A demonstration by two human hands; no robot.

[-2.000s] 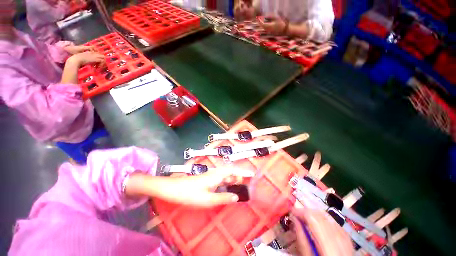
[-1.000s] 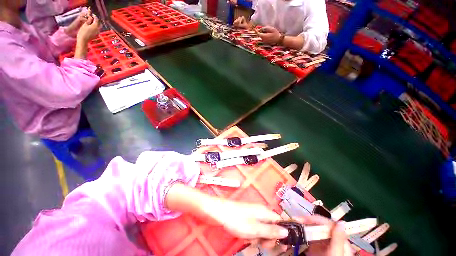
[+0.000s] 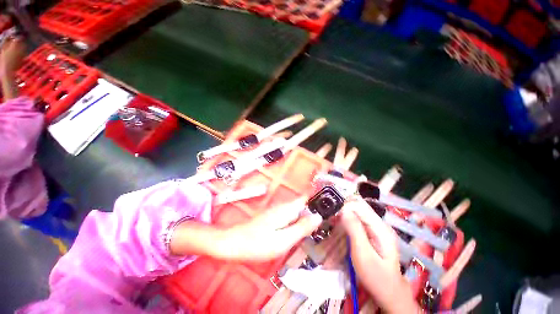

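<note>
A wristwatch with a dark rounded-square face is held between my two hands above the tray. My left hand holds its case from the left. My right hand pinches it from the right, near the strap, with a thin blue stick tool tucked against the palm. The red-orange compartment tray lies below. Several white-strapped watches lie across its far left part. Overlapping grey-strapped watches lie at its right side. A white cloth lies near the tray's front, left of the tool.
A red box with small parts and a white record sheet stand at the left. Red trays are beyond, beside a person in a pink sleeve. Another watch-filled tray is at the far top edge.
The view has shifted down and right. My hands have lifted the watch from the tray's near right area, and its dark face now shows between them. The white cloth has come into view.
</note>
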